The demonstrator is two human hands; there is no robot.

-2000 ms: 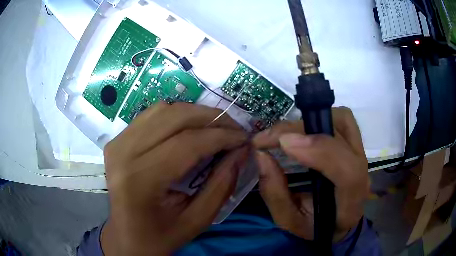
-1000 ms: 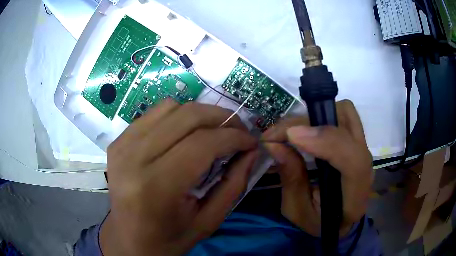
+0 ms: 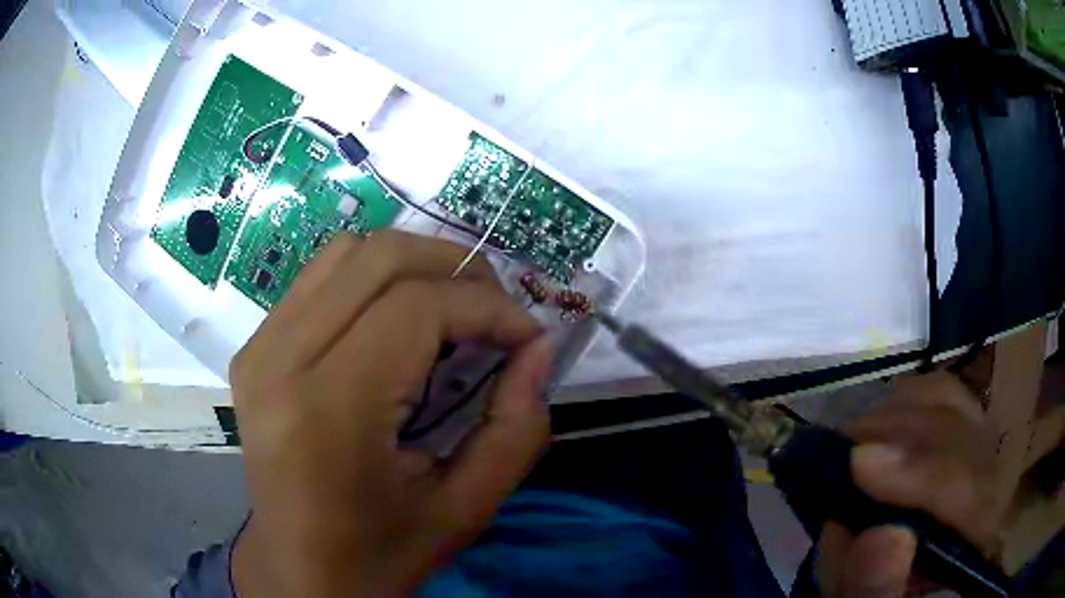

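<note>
My right hand (image 3: 923, 479) holds the soldering iron (image 3: 765, 426) by its black handle. Its grey tip points up-left and ends close beside two small copper coils (image 3: 572, 303); I cannot tell if it touches. The coils lie at the lower corner of the small green circuit board (image 3: 526, 208), in the white housing (image 3: 420, 129). My left hand (image 3: 385, 397) is pinched at its fingertips left of the coils. A thin pale strand (image 3: 495, 218) rises from behind it across the small board. A black wire (image 3: 450, 426) loops under its fingers. What the fingertips pinch is too small to tell.
The middle circuit board (image 3: 310, 210) and the end circuit board with a black spot (image 3: 222, 164) sit in the housing. A cable with a black connector (image 3: 352, 148) runs between boards. A black box with a white label (image 3: 899, 33) and cords stand at the upper right.
My right hand has moved away from my left and down to the right. The iron has swung from upright to slanting, tip near the coils. The coils now show clearly. The view has shifted.
</note>
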